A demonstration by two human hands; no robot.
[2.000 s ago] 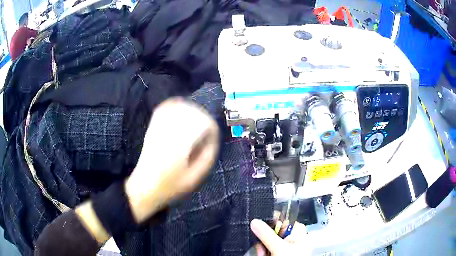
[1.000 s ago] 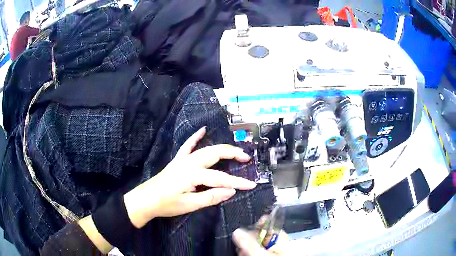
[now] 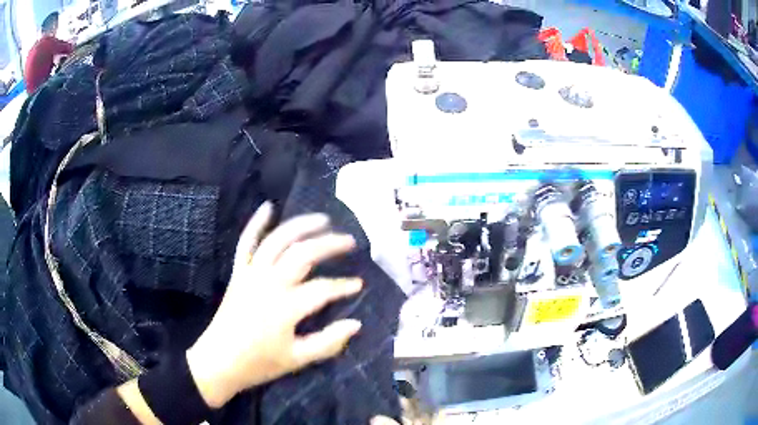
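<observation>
My left hand point(image 3: 278, 307) lies palm down on the dark checked fabric panel point(image 3: 370, 303), left of the machine, with its fingers spread. My right hand point(image 3: 389, 420) is mostly cut off by the bottom edge and blurred, near the panel's lower right corner; what it holds cannot be told. The white overlock machine point(image 3: 465, 141) stands to the right. Its needle area point(image 3: 457, 266) has no cloth under it, and the panel's right edge lies left of the presser foot.
Heaped checked cloth point(image 3: 170, 220) lies at left with a pale twisted tie point(image 3: 56, 249) over it. Plain black fabric point(image 3: 332, 66) is heaped behind. A dark flat rectangle point(image 3: 657, 361) and a black cone with pink point(image 3: 740, 336) lie at right. A person point(image 3: 46, 54) is far left.
The panel has moved left, away from the needle area, with my left hand on it. My right hand has moved down and left, mostly out of view. The white plate now shows.
</observation>
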